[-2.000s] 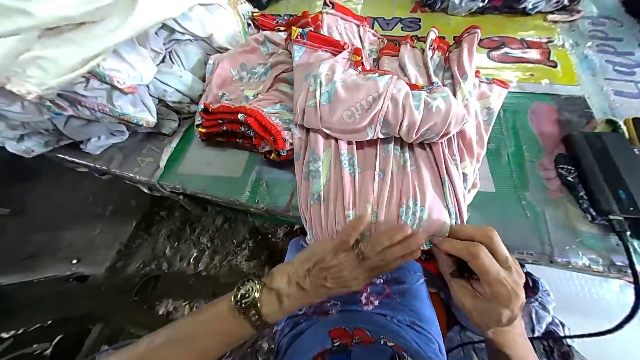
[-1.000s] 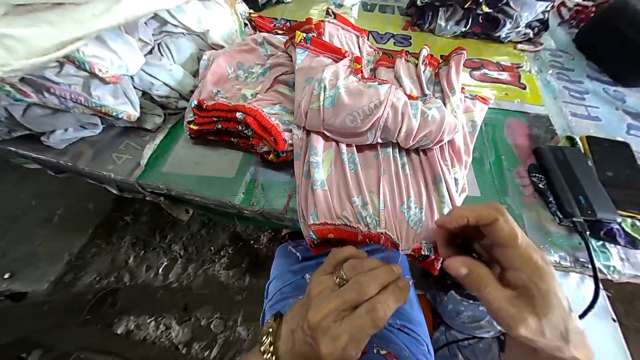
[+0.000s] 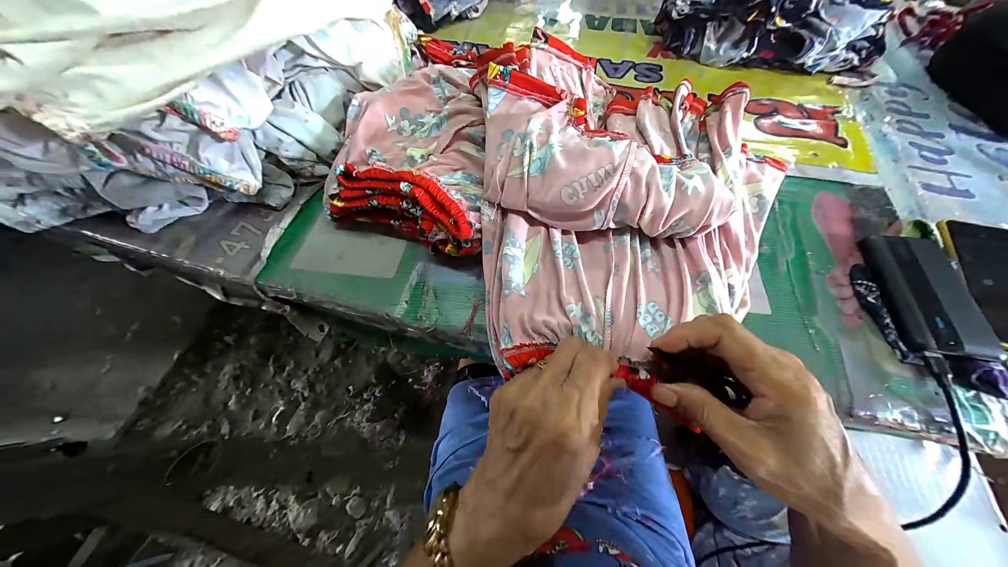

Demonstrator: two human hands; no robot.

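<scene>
A pink printed garment (image 3: 622, 276) with red trim hangs over the table's front edge toward my lap. My left hand (image 3: 551, 433) closes on its lower red band (image 3: 528, 356), wearing a gold-coloured watch or bracelet at the wrist. My right hand (image 3: 748, 409) holds a small dark tool, perhaps thread snips, in its palm, with thumb and forefinger at the right part of the band. The tool's shape is mostly hidden. A folded pink stack (image 3: 417, 142) with red edges lies left of the garment.
Pale garments (image 3: 181, 134) are heaped at the left. Dark printed clothes (image 3: 772, 31) lie at the back. A black device (image 3: 929, 291) with a cable and a phone (image 3: 980, 268) rest on the right of the covered table (image 3: 354, 260).
My left hand has moved up from my lap onto the red band, which it was below one second ago. My right hand remains beside the band's right end.
</scene>
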